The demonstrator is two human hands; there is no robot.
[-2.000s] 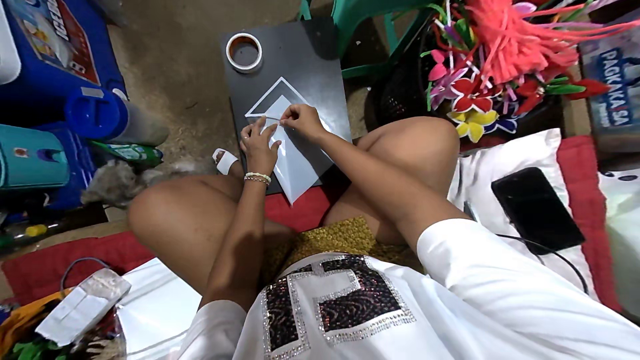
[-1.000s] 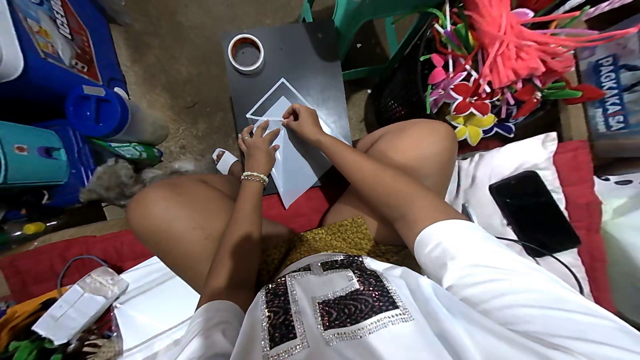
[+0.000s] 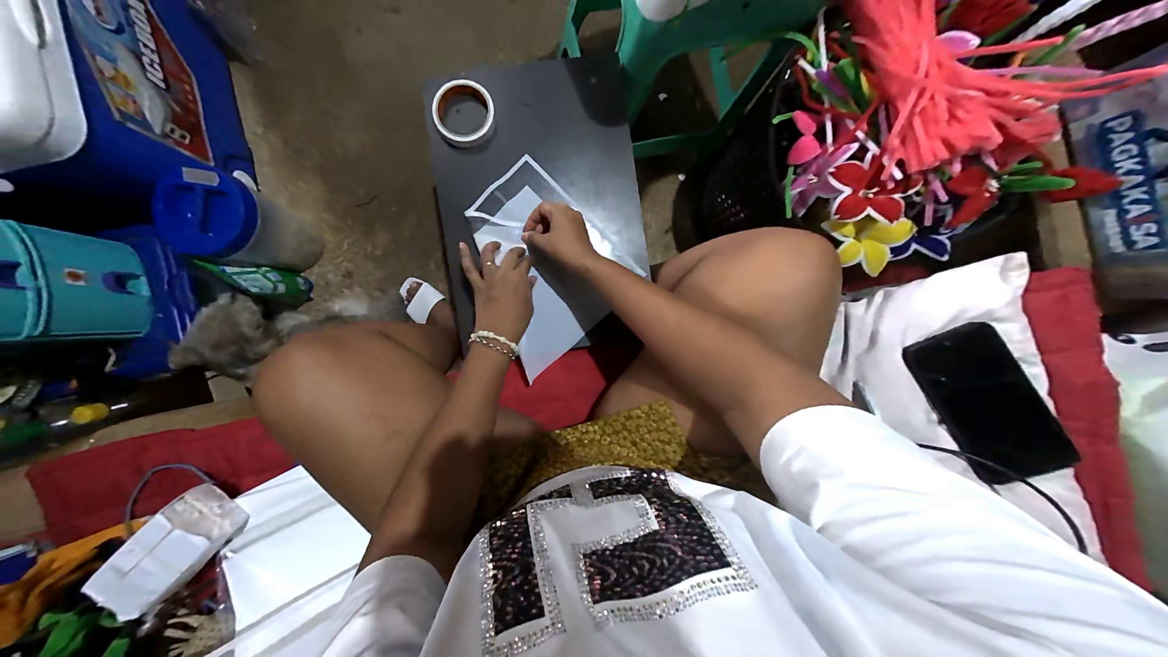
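On a dark grey board (image 3: 584, 119) in front of my knees lies a translucent sheet with white-edged borders (image 3: 526, 164), its lower corner overhanging the board's near edge. My left hand (image 3: 500, 285) rests on the sheet with fingers spread, a ring on one finger. Just right of and above it, my right hand (image 3: 555, 235) pinches at the sheet's white strip with thumb and forefinger; what exactly lies between the fingertips is too small to tell. A roll of tape (image 3: 463, 113) sits at the board's far left corner.
A green plastic stool (image 3: 675, 46) stands beyond the board. To the right are a black basket (image 3: 739, 182) of fuzzy-wire flowers (image 3: 867, 192) and a black phone (image 3: 990, 400) on white cloth. Blue and teal coolers (image 3: 73, 283) and a lidded jug (image 3: 205, 210) stand left. A white box (image 3: 164, 552) lies lower left.
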